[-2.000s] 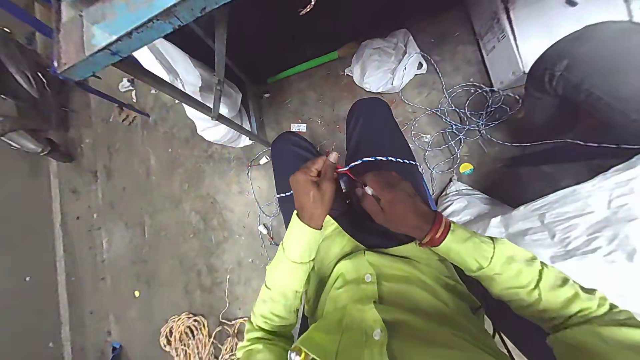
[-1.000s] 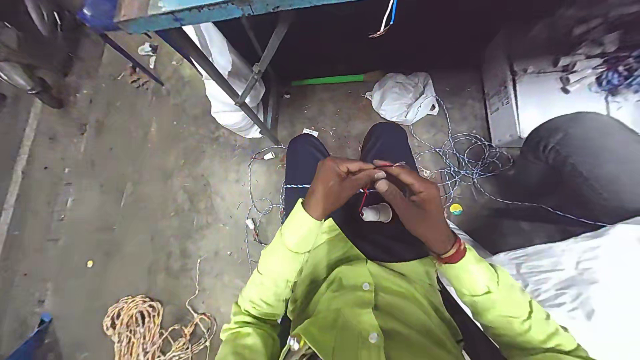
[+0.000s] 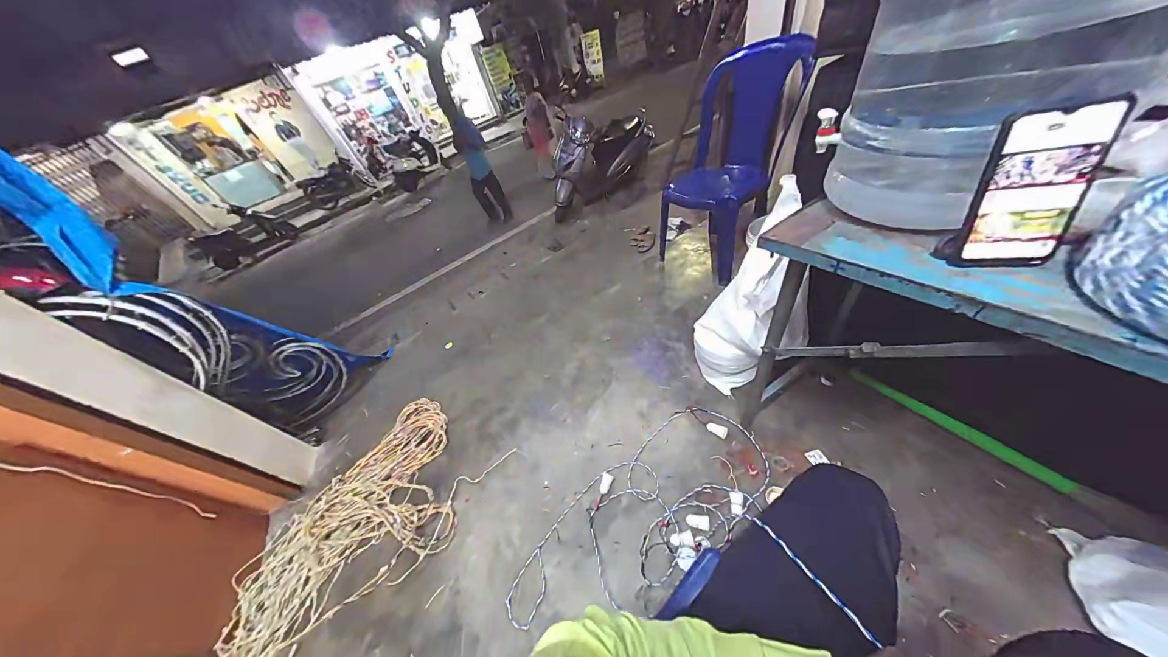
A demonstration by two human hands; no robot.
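Neither my left hand nor my right hand shows in the head view; a yellow-green sleeve [image 3: 657, 636] lies at the bottom edge. A twisted blue-and-white wire [image 3: 812, 577] runs across my dark trouser knee [image 3: 803, 547] and out of view at the bottom. On the floor left of the knee, loose loops of the same kind of wire carry several white bulb holders, one of them [image 3: 698, 522] near the knee. What the hands hold is hidden below the frame.
A bundle of beige rope [image 3: 365, 511] lies on the floor at left. At right stands a blue table [image 3: 912, 274] with a phone [image 3: 1036, 182] and a large water bottle [image 3: 876, 137]. Behind are a blue plastic chair [image 3: 730, 182], a white sack [image 3: 744, 319], a scooter [image 3: 602, 155] and people.
The view has swung up and left towards the street. Both hands, earlier together over the lap working at the wire and a white holder, have left the view.
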